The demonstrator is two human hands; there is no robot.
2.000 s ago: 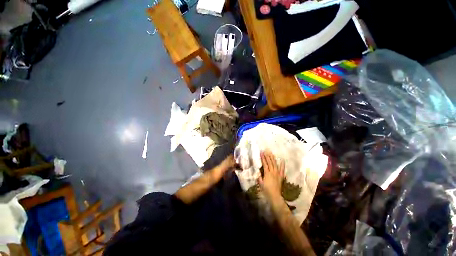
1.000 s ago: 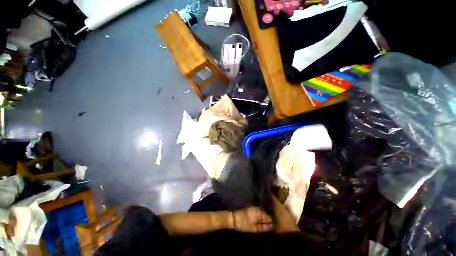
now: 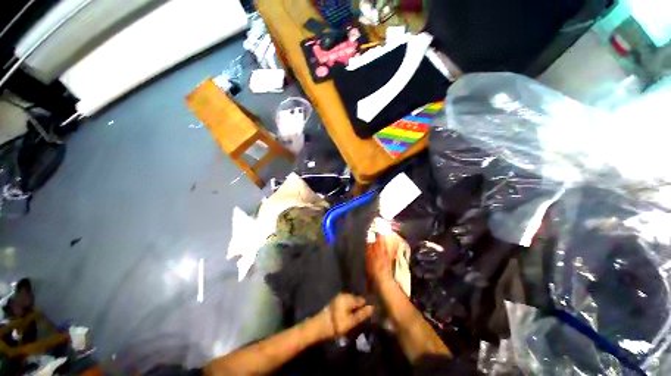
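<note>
A dark cloth (image 3: 354, 239) hangs over the blue plastic rim (image 3: 332, 219) in front of me. My left hand (image 3: 349, 314) is at the lower end of this cloth, fingers curled; its grip is blurred. My right hand (image 3: 380, 257) lies at the cloth's right side, beside a cream cloth piece (image 3: 402, 266); whether it grips either is unclear. A pale pile (image 3: 250, 231) with an olive-khaki cloth (image 3: 296, 222) on it lies left of the rim. More dark cloth (image 3: 298, 272) lies left of my hands. A white piece (image 3: 399, 195) lies just above the right hand.
A wooden table (image 3: 318, 99) ahead bears black cloth, a white curved strip (image 3: 401, 84) and a rainbow-striped packet (image 3: 409, 132). A wooden stool (image 3: 229, 125) stands on the floor at its left. Clear plastic sheeting (image 3: 508, 132) and shiny black plastic (image 3: 471, 257) fill the right side.
The printed light panel has gone from the front, with only a cream piece by my right hand. Dark cloth now lies over the rim. The view has shifted, showing white rolls at upper left.
</note>
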